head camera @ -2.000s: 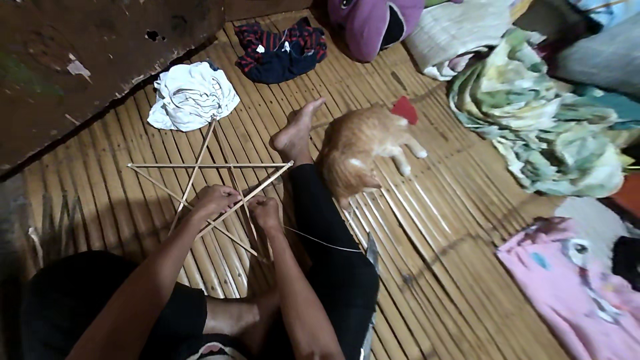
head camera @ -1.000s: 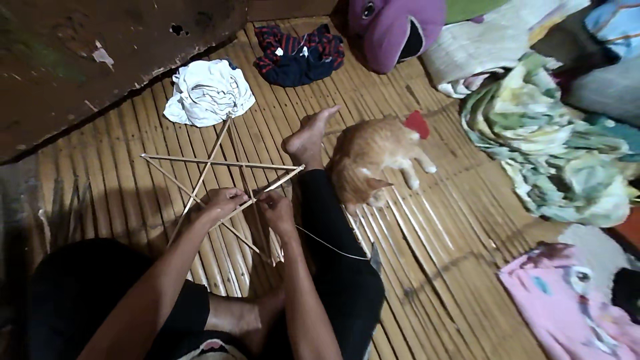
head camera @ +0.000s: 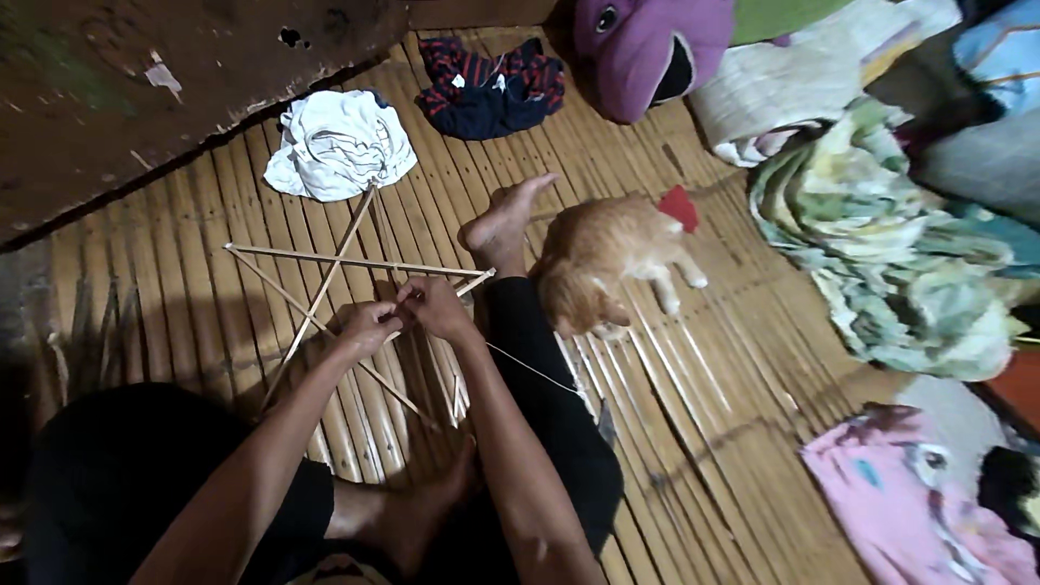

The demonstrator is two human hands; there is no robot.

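A star-shaped frame of thin bamboo sticks lies over the slatted floor between my legs, one point reaching a white cloth. My left hand is closed on the stick that runs down from the star's right corner. Right beside it, my right hand has its fingertips together at the same stick, almost touching the left; what is pinched between them is too small to tell. A thin pale string trails from near my right hand across my black-clad leg. Several short stick pieces lie below my right hand.
An orange and white cat lies against my outstretched leg. A crumpled white cloth and dark striped clothing lie ahead. A purple plush toy, a green patterned cloth and pink clothing lie to the right. A worn brown panel borders the left.
My hands have come together at the stick; a second ago they were slightly farther apart, with a dark thing between them that no longer shows. The cat stays beside my leg.
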